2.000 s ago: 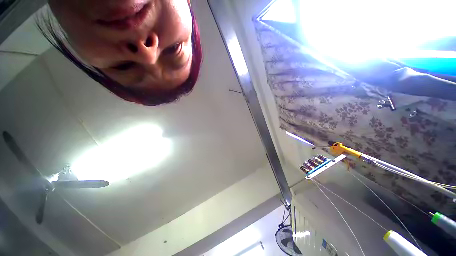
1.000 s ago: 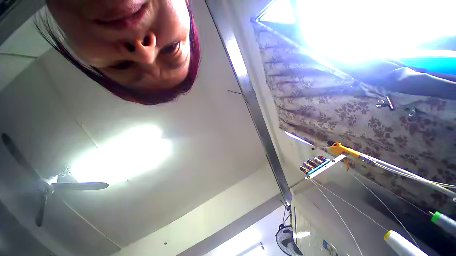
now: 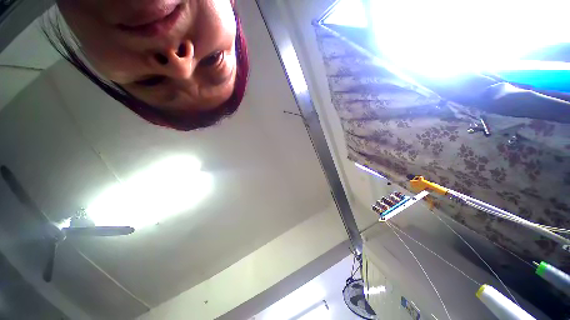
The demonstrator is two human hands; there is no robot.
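Neither of my hands is in view; the camera looks up at the ceiling and at a person's head. At the right, a thread stand with an orange clamp (image 3: 427, 184) holds a small rack (image 3: 392, 205) at its top. A white thread cone with a yellow top (image 3: 503, 302) and a green-topped cone (image 3: 550, 272) stand at the lower right, cut off by the edge. Thin threads run between the cones and the rack. No cloth being worked on and no sewing machine show.
A person's head (image 3: 169, 69) fills the upper left. A floral curtain (image 3: 437, 140) hangs at the right below a glaring window. A ceiling fan (image 3: 59, 232), a lit lamp (image 3: 150, 190), a metal bar (image 3: 312, 125) and a second fan (image 3: 359, 297) are also in view.
The view has shifted very slightly, so the stand, cones and curtain appear a little further left. Nothing else has visibly changed.
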